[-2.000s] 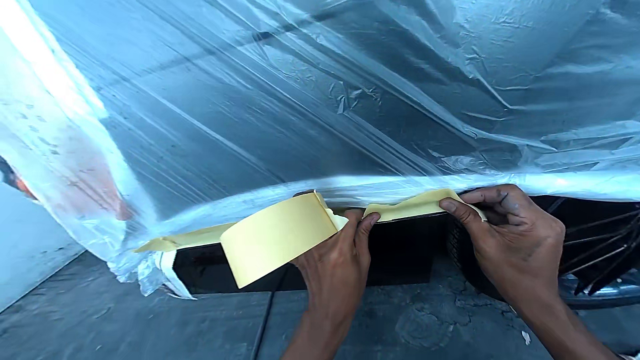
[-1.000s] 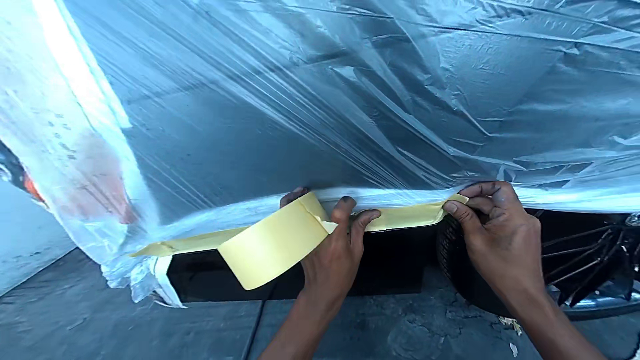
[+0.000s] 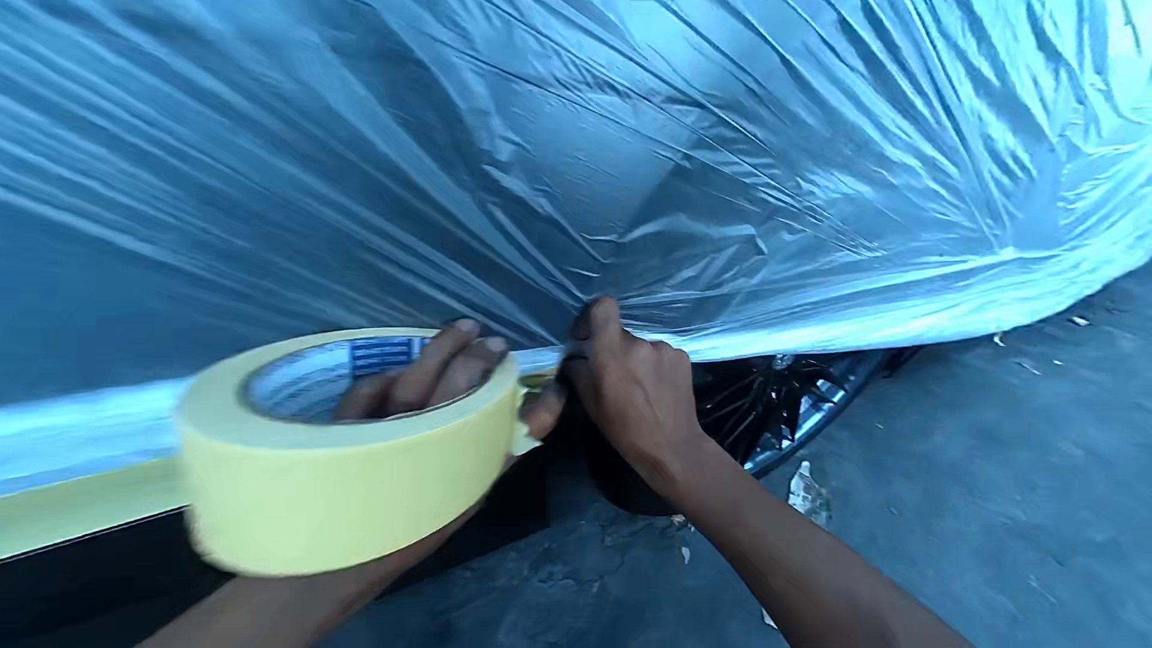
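A roll of yellow masking tape (image 3: pixel 351 504) hangs on my left hand (image 3: pixel 432 373), whose fingers pass through its core; the thumb shows just right of the roll. My right hand (image 3: pixel 634 387) pinches the lower edge of the clear plastic sheeting (image 3: pixel 585 180) close beside the left thumb, and folds in the sheet run toward its fingertips. What exactly lies between those fingertips is hidden. Along the sheet's lower edge at the left, a stuck strip of yellow masking tape (image 3: pixel 90 506) runs above a dark car sill panel (image 3: pixel 108 576).
Below the sheeting, behind my right wrist, is a car wheel with dark spokes (image 3: pixel 765 405). The sheet's loose hem (image 3: pixel 900 324) stretches on to the right over the wheel. Grey ground (image 3: pixel 990 468) lies beneath, with a crumpled clear scrap (image 3: pixel 808 493) and small bits of debris on it.
The view has shifted right and closer. My right hand, which held the tape strip's end at the sheet's edge, now pinches the sheeting beside the wheel. The roll stays on my left hand.
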